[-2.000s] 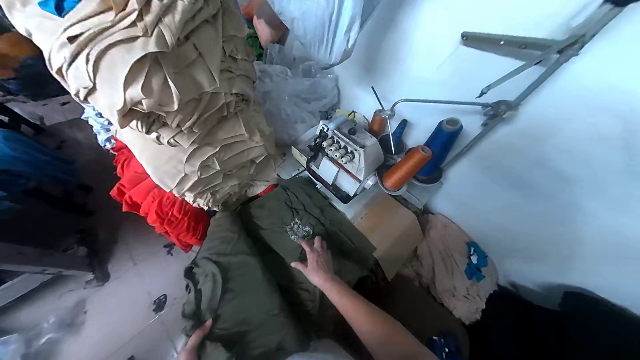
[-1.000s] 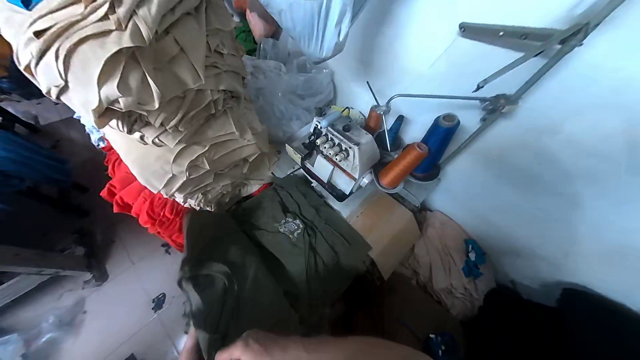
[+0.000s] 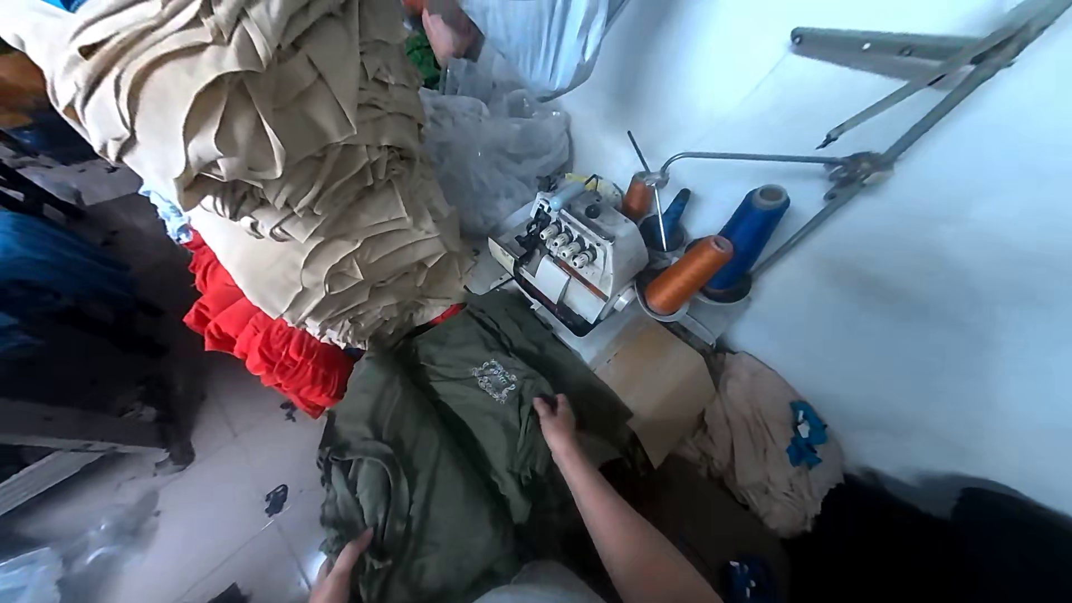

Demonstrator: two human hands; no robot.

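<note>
Dark green fabric pieces (image 3: 452, 519) with an embroidered emblem (image 3: 495, 381) lie spread before me, below a white overlock sewing machine (image 3: 578, 251). My right hand (image 3: 556, 419) touches the green cloth just right of the emblem, its fingers bent at a fold; whether they pinch it I cannot tell. At the lower left, my left hand (image 3: 345, 565) is at the gathered edge of the same cloth, partly cut off by the frame, so its grip is unclear. Orange (image 3: 688, 276) and blue thread cones (image 3: 748, 239) stand right of the machine.
A tall pile of beige fabric pieces (image 3: 318, 167) rises at the upper left, with red fabric (image 3: 260, 339) beneath it. Beige cloth (image 3: 766, 435) lies at right beside a brown board (image 3: 657, 381). A metal thread stand (image 3: 930, 126) runs along the wall. Clear plastic (image 3: 502, 151) sits behind the machine.
My right hand was near the emblem, then at the bottom edge of the view, and is now back on the cloth beside the emblem. My left hand stays at the lower left.
</note>
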